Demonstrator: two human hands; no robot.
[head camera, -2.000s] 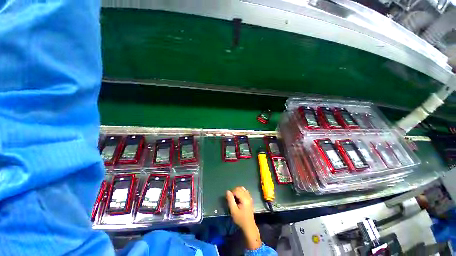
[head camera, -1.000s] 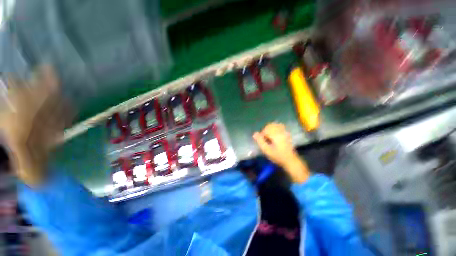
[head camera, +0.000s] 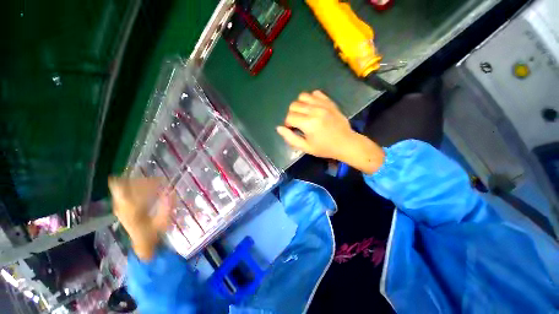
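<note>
A clear blister tray (head camera: 211, 150) lies over phone housings with red edges at the bench's front edge. Its plastic glares and blurs, so the layers are hard to tell apart. My left hand (head camera: 142, 211) is motion-blurred at the tray's lower left side; its grip is unclear. My right hand (head camera: 322, 127) is over the green bench (head camera: 269, 98), right of the tray and not touching it. Its fingers are curled, with a dark spot by the thumb; whether it holds something is unclear. Two red-rimmed phone housings (head camera: 248, 49) lie side by side above the tray.
A yellow electric screwdriver (head camera: 348, 34) lies on the bench above my right hand. A white machine with a yellow button (head camera: 521, 70) is at the right. A blue plastic holder (head camera: 239, 273) is below the tray. Blurred equipment is at the lower left.
The view has turned and moved closer to the tray. My left hand came into view, then moved from the far left to the tray. Clear plastic now covers the phones that lay uncovered.
</note>
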